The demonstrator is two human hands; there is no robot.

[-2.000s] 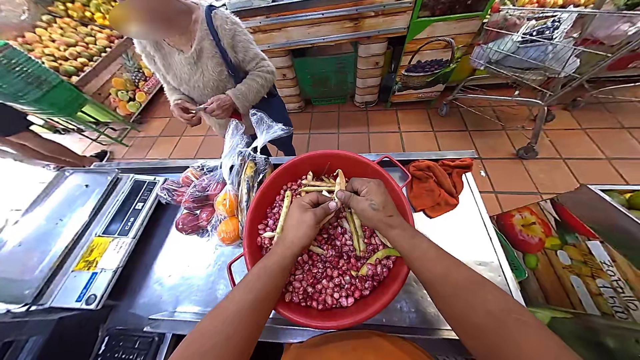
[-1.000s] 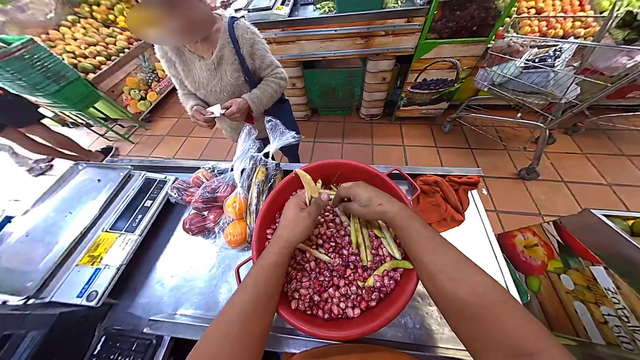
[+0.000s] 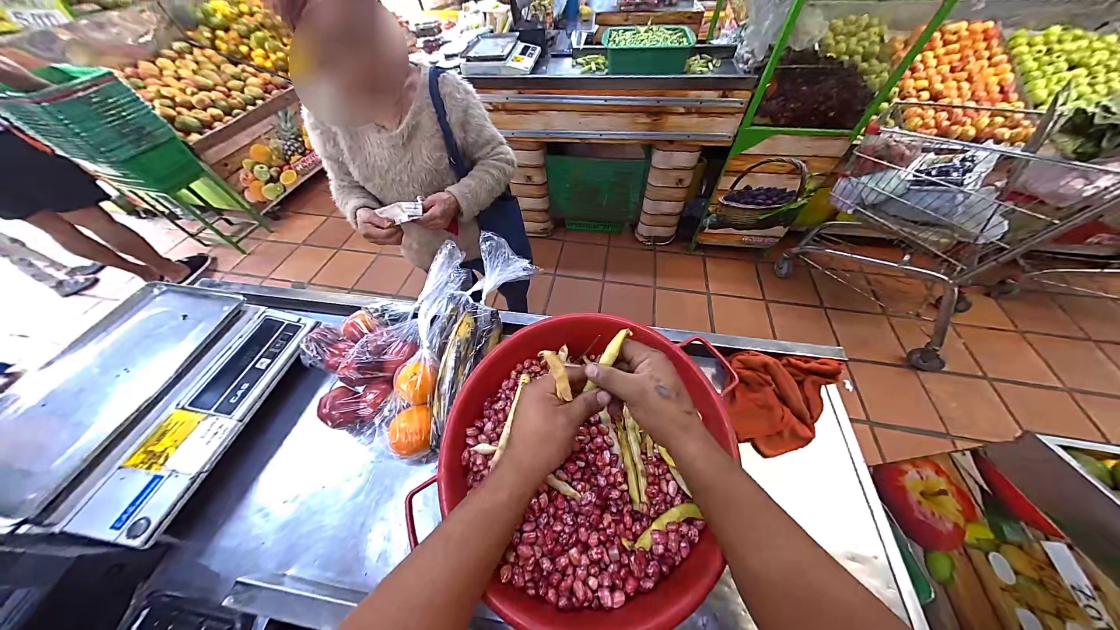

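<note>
A red plastic basin (image 3: 455,464) with side handles stands on the metal counter, holding shelled red speckled beans (image 3: 577,525). Over the basin's far half, my left hand (image 3: 547,424) grips a pale bean pod (image 3: 557,374) between thumb and fingers. Close against it, my right hand (image 3: 652,394) pinches a yellow bean pod (image 3: 614,347) that points up and away. More pods (image 3: 632,464) lie on the beans below my right hand, and a curved yellow-green pod (image 3: 669,521) rests nearer the basin's right wall. My fingertips partly hide one another.
Left of the basin lie plastic bags of red fruit (image 3: 363,367) and orange fruit (image 3: 409,430), then a digital scale (image 3: 201,420). An orange cloth (image 3: 779,398) lies at the right. A person (image 3: 411,149) holding paper stands across the counter; a shopping cart (image 3: 954,210) stands beyond.
My hands have stayed over the basin's far half, and my right hand now pinches an upright yellow pod. The person across the counter has kept hold of the paper. The view has shifted somewhat.
</note>
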